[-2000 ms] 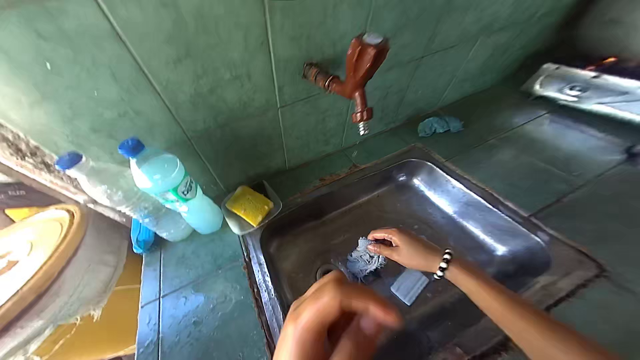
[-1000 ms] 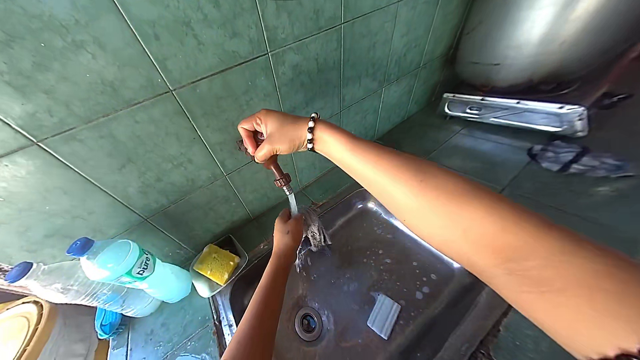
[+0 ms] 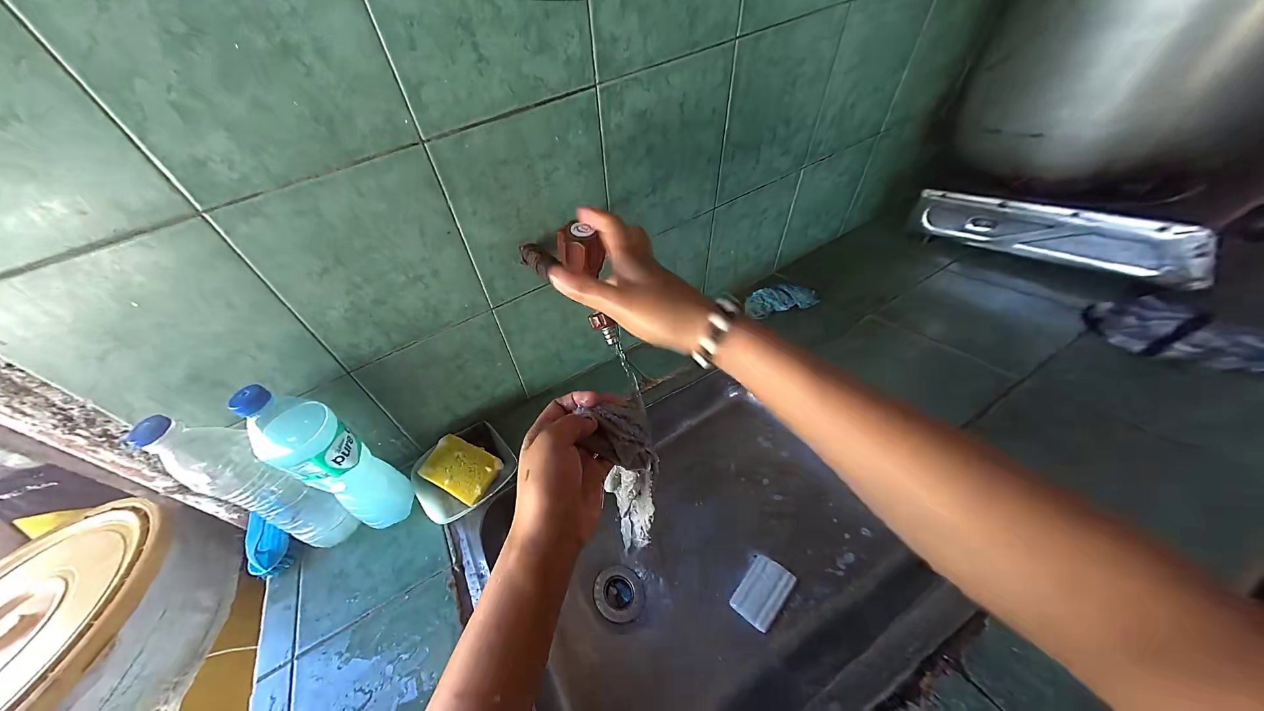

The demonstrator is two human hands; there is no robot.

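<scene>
My right hand (image 3: 627,281), with a black and white beaded bracelet at its wrist, is at the handle of the red-brown faucet (image 3: 581,249), thumb and a finger on either side of it. A thin stream of water runs from the spout. Below it my left hand (image 3: 563,459) holds a wet grey cloth (image 3: 620,434) under the stream, with a whitish ragged part (image 3: 632,504) hanging down. Beneath lie the drain (image 3: 619,592) and a pale ridged bar, perhaps soap (image 3: 762,592), in the metal sink (image 3: 711,494).
A yellow sponge (image 3: 460,468) sits in a small dish (image 3: 434,504) left of the sink. Two plastic bottles (image 3: 331,459) lean beside it. A blue crumpled item (image 3: 782,300) lies by the tiled wall. At the right are a metal stove (image 3: 1066,237) and a patterned cloth (image 3: 1165,331).
Both hands were in or over the sink two seconds ago; the right then went up to the faucet and the left under the spout. Water now runs. The right hand's grip has loosened since one second ago.
</scene>
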